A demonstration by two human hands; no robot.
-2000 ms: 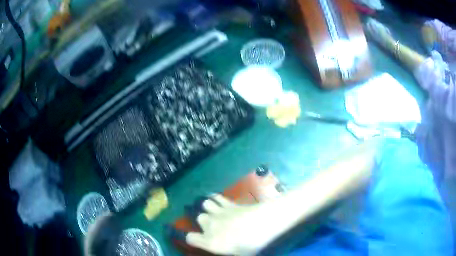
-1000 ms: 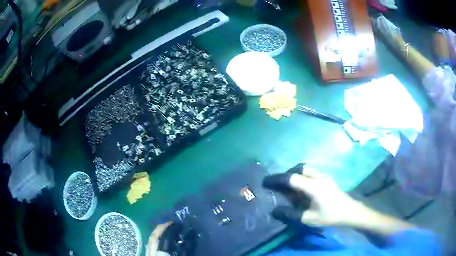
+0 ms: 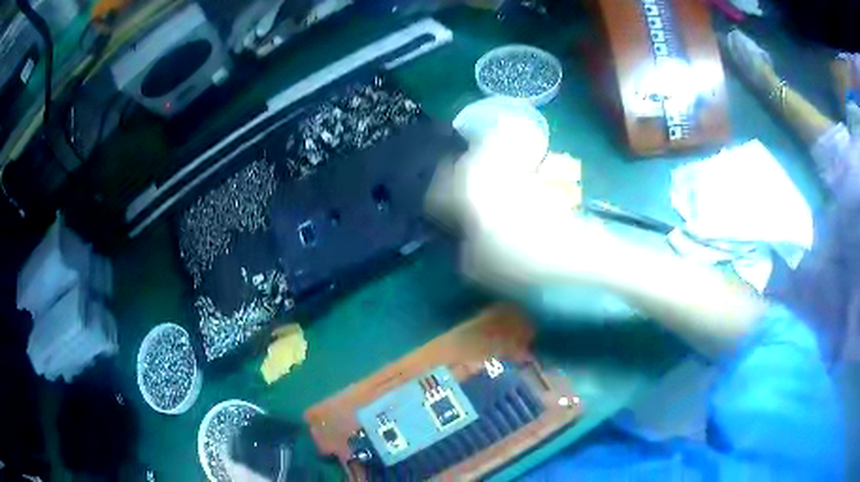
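The orange-brown jig (image 3: 495, 329) lies at the bottom centre with its face open. A pale grey-green plate (image 3: 407, 435) with small metal parts on it sits in the jig, beside a black ribbed workpiece (image 3: 514, 400). My right hand (image 3: 476, 202), blurred, holds the right end of the black cover plate (image 3: 349, 221) over the parts tray. My left hand (image 3: 262, 457), with dark finger covers, is partly cut off at the bottom edge, over the near screw tub (image 3: 222, 428). Whether its fingers hold anything cannot be seen.
The black parts tray (image 3: 226, 221) is partly covered by the plate. Another screw tub (image 3: 168, 367) stands left, and one at the back (image 3: 519, 73). A white bowl (image 3: 504, 127), yellow pieces (image 3: 285, 353), white cloth (image 3: 740, 202) and second orange-brown fixture (image 3: 679, 132) are around. A person's arm (image 3: 787, 104) is at right.
The black cover plate has been lifted off the jig and carried up and left over the tray by my right hand, exposing the workpiece. My left hand has moved left to the screw tub.
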